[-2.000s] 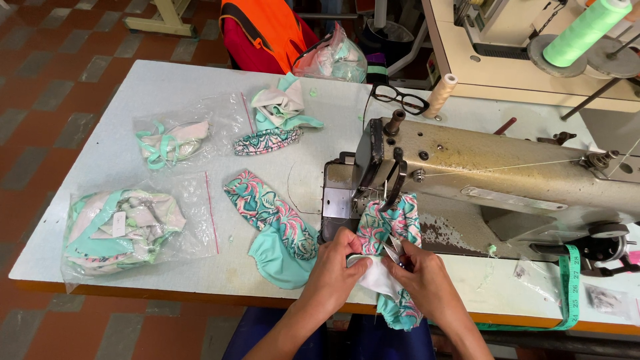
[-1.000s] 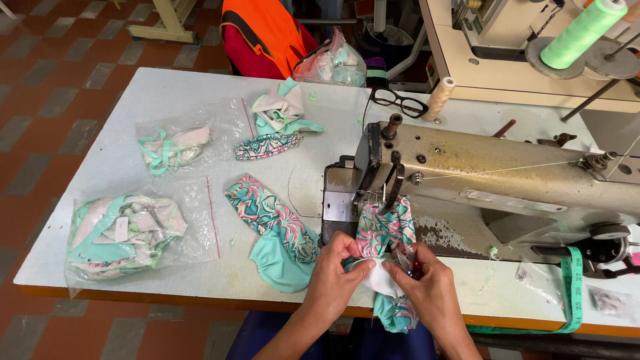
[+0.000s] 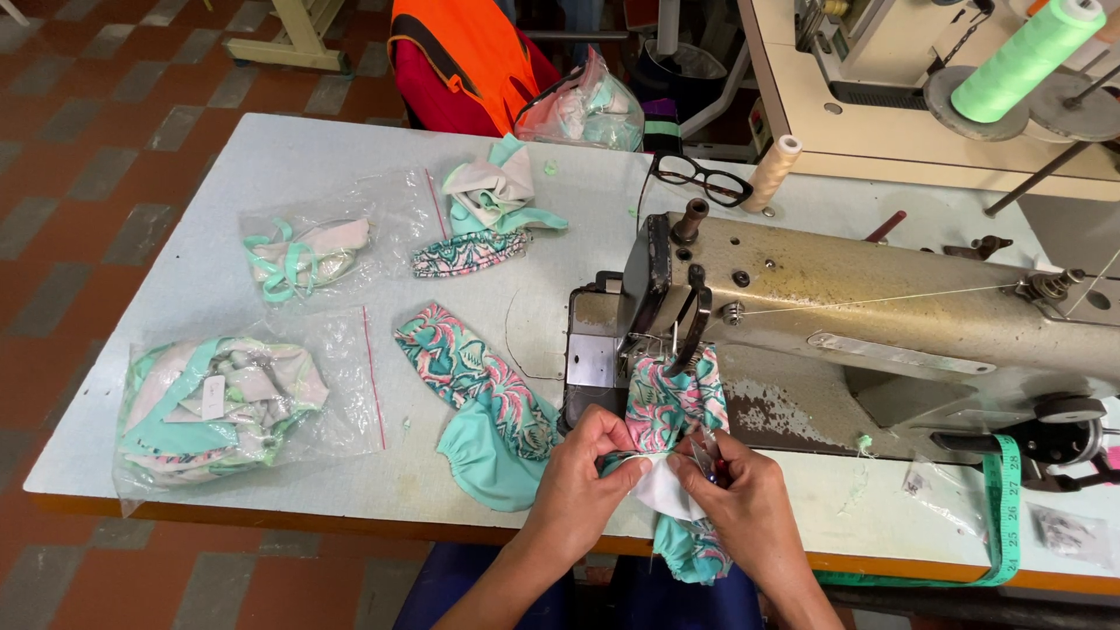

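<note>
Under the head of an industrial sewing machine [image 3: 840, 297] lies a printed fabric piece [image 3: 669, 394] in teal, pink and white, its lower part hanging over the table's front edge. My left hand [image 3: 591, 481] pinches the piece at a seam beside its white lining [image 3: 665, 492]. In my right hand [image 3: 735, 494] are small metal thread snips [image 3: 703, 455], while thumb and fingers also grip the fabric by the lining. Left of my left hand lies another printed piece [image 3: 472, 367] with a plain turquoise gathered part [image 3: 494, 455]. Whether the snips' blades touch the fabric is unclear.
Clear plastic bags with fabric pieces [image 3: 219, 402] [image 3: 306, 254] lie at the left, more pieces [image 3: 494, 192] behind. Eyeglasses [image 3: 700, 178] and a beige thread cone [image 3: 773, 173] stand behind the machine. A green tape measure [image 3: 1003, 516] hangs over the front edge at right.
The snips in my right hand, plain two seconds ago and mostly hidden one second ago, show again between the fingers. Both hands have stayed at the fabric by the white lining.
</note>
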